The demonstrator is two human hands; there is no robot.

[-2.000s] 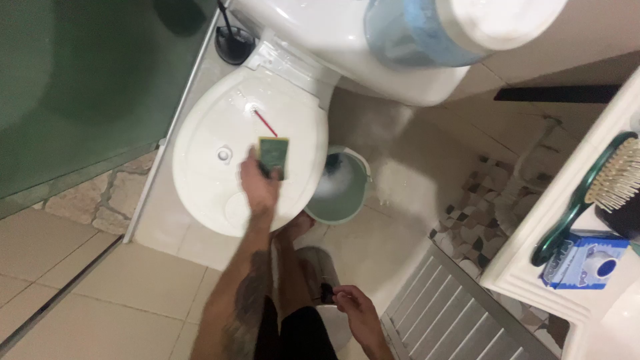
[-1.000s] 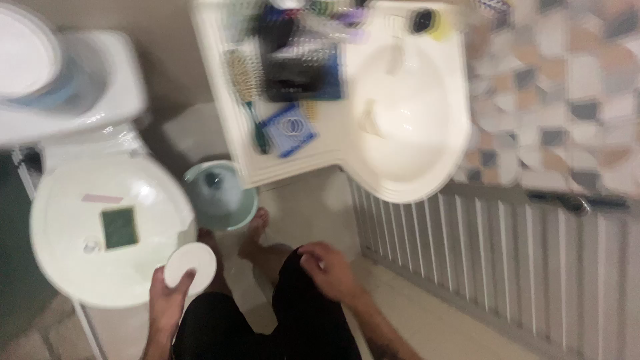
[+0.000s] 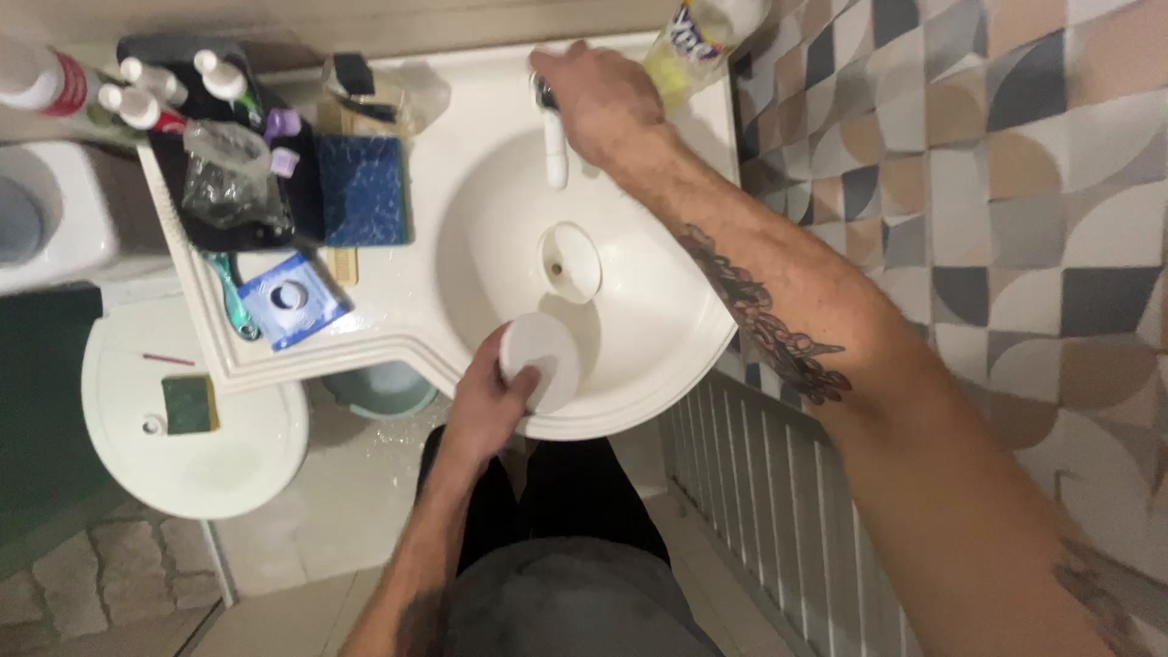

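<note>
My left hand grips a round white disc, perhaps a lid, over the front rim of the white washbasin. Inside the basin, a round white cup-like piece sits around or over the drain. At the back, my right hand is on the faucet; its fingers cover the handle. On the closed toilet lid at the left lie a green sponge, a thin red stick and a small white ring-shaped piece.
A black organizer with tubes, a blue patterned box, a blue packet and a hairbrush crowd the counter's left. A bottle of yellow liquid stands behind my right hand. A bucket is below the counter; a slatted grey door stands right.
The view has swung from the toilet to the washbasin. My right hand has gone up to the faucet. My left hand, on the sponge two seconds ago, has carried the white disc to the basin.
</note>
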